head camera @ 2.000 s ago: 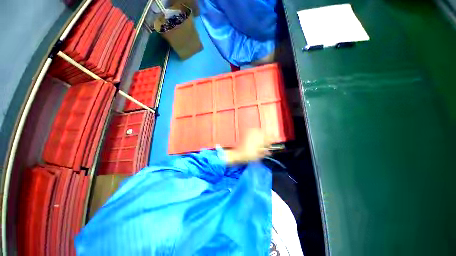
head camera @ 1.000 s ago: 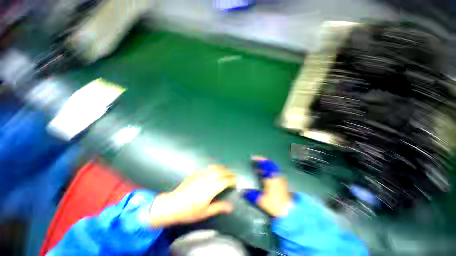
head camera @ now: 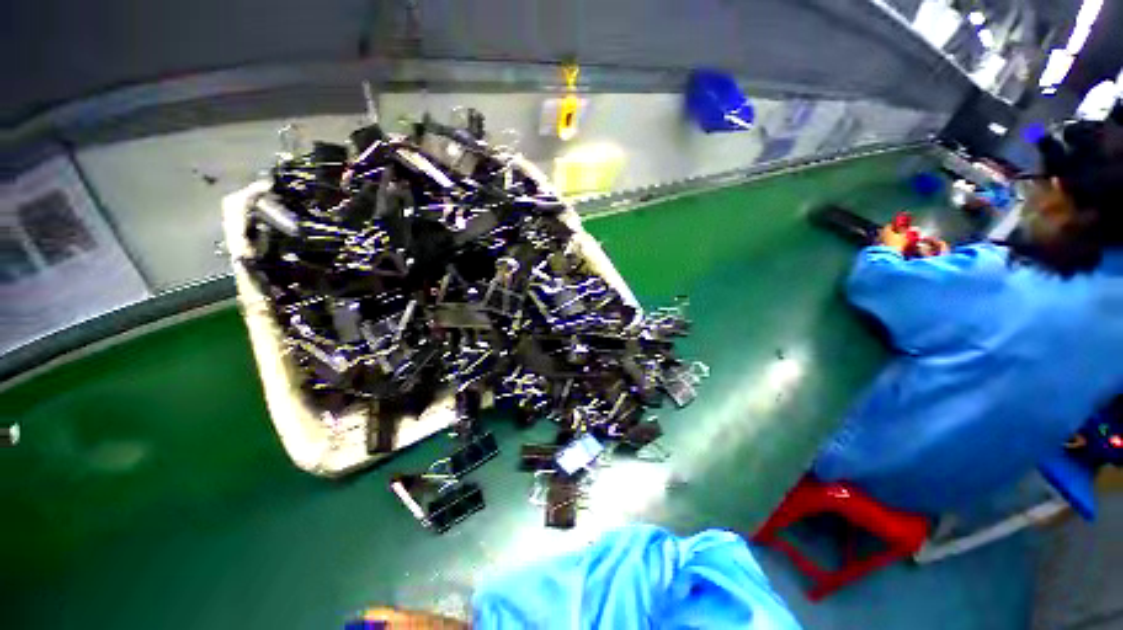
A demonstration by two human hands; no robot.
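Observation:
Black binder clips (head camera: 431, 259) with silver wire handles lie heaped in and over an off-white parts bin (head camera: 281, 394) on the green bench. More loose clips spill past the bin's right and front sides. A pale-blue patch (head camera: 579, 454) lies among the front clips. My right hand (head camera: 413, 619) shows only as a strip at the bottom edge, with a trace of blue finger wrap. It is left of its blue sleeve and below the clips. Whether it holds anything is cut off. My left hand is out of the picture.
A person in a blue smock (head camera: 973, 369) is at the bench on the right, with hands near a dark object (head camera: 845, 223). A red stool (head camera: 850, 529) stands below. A printed sheet (head camera: 56, 246) and a yellow tag (head camera: 569, 117) are at the back wall.
The view has swung right to the clip bin and the other person. The red tray and white sheet have left view. My left hand has gone out of view; my right is mostly cut off.

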